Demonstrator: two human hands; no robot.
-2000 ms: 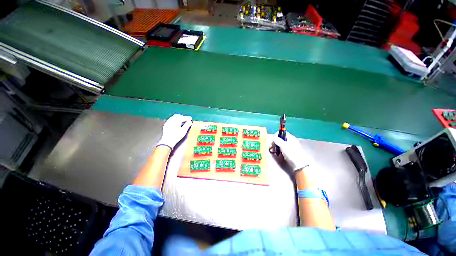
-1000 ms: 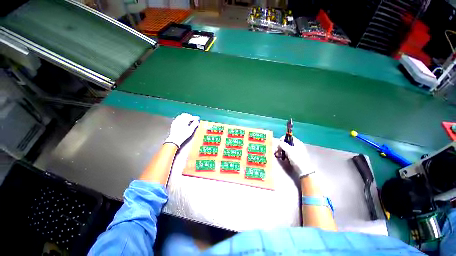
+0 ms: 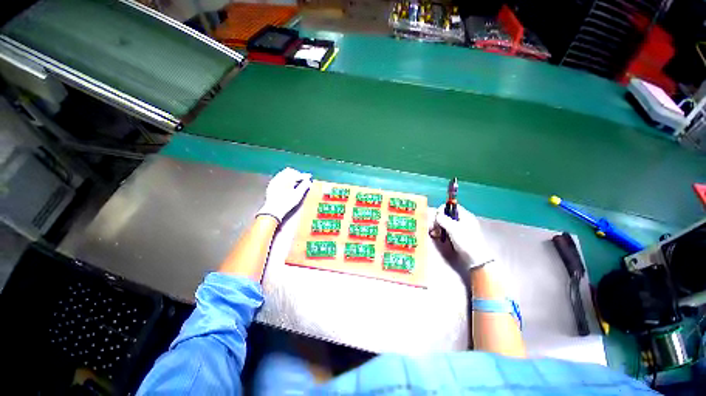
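Observation:
An orange board tray (image 3: 304, 245) lies flat on the silver metal sheet, with several small green circuit boards (image 3: 359, 250) in rows on it. My left hand (image 3: 284, 193), in a white glove, is at the tray's upper left corner; whether its fingers grip the edge is hard to tell. My right hand (image 3: 463, 236), in a white glove with a light blue wrist strap (image 3: 493, 306), holds side cutters (image 3: 453, 198) just right of the tray, their jaws pointing away from me and off the boards.
A green conveyor belt (image 3: 433, 128) runs beyond the sheet. A black long-handled item (image 3: 574, 282) lies at the sheet's right. A blue soldering iron (image 3: 594, 221), a solder spool (image 3: 670, 347) and a fan box are at the right. A black crate (image 3: 85, 329) is lower left.
The tray and both hands appear slightly shifted in the picture as the view moves. My right hand still holds the cutters beside the tray, and my left stays at its corner.

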